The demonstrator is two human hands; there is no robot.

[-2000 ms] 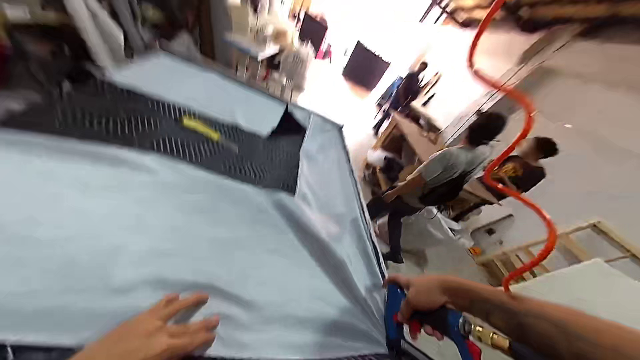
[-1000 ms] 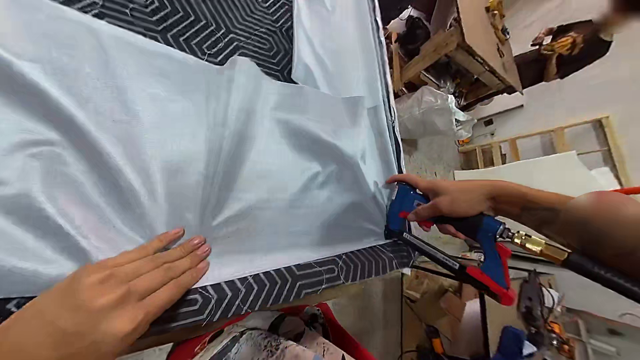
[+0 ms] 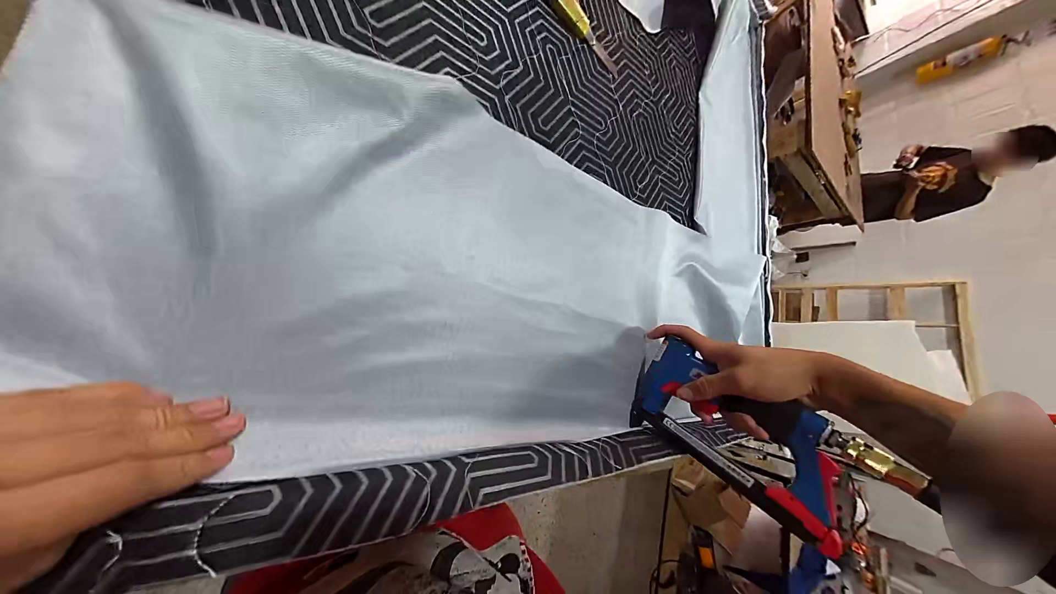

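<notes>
My right hand (image 3: 755,379) grips a blue and red pneumatic staple gun (image 3: 730,421), its nose down on the near edge of a light grey fabric sheet (image 3: 396,272). A brass fitting (image 3: 874,462) joins the gun to its hose. My left hand (image 3: 107,454) lies flat at the far left on the sheet's near edge, fingers together, holding nothing. Dark patterned fabric (image 3: 355,511) runs along the edge below both hands. More of this patterned fabric (image 3: 528,99) shows beyond the sheet, with a yellow-handled tool (image 3: 586,29) on it.
A person (image 3: 949,177) stands at the upper right beside a wooden workbench (image 3: 825,132). A wooden frame (image 3: 965,330) and white panels (image 3: 866,355) lie to the right. Tools and scraps (image 3: 718,503) are below the near edge. A yellow cylinder (image 3: 961,59) is at the top right.
The staple gun, in my right hand, has moved left along the near edge, away from the corner where it was a second ago. The view has swung since the earliest frame.
</notes>
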